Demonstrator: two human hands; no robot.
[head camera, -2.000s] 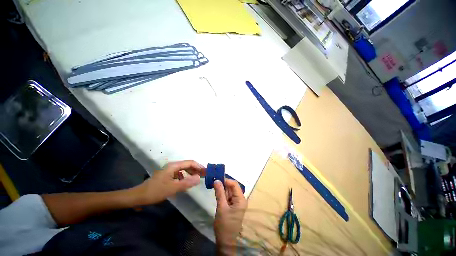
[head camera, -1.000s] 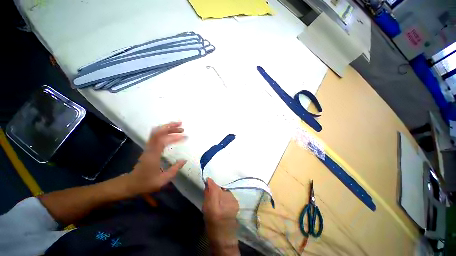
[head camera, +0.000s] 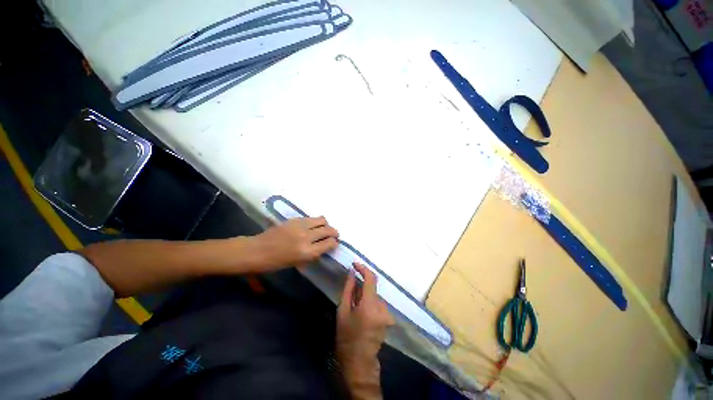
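A long fabric band (head camera: 397, 297) lies flat, pale side up with a grey-blue edge, along the near edge of the white table. My left hand (head camera: 301, 241) rests on the upper left part of the band with its fingers together on it. My right hand (head camera: 363, 306) is over the band's middle, thumb and fingertips close together. Whether the fingertips pinch a needle is too small to tell. Both hands cover parts of the band. Its two rounded ends show.
A fanned stack of bands (head camera: 227, 58) lies at far left. Navy bands (head camera: 485, 112), one curled, lie at the right. A plastic bag (head camera: 522, 197) overlaps another navy band (head camera: 588, 262). Green-handled scissors (head camera: 517, 319) and loose threads lie near my right hand. A black bin (head camera: 94, 168) stands left.
The band, curled and then bent in my right hand, now lies flat with its pale side up. My left hand has come down onto it. The view has shifted, showing less of the room.
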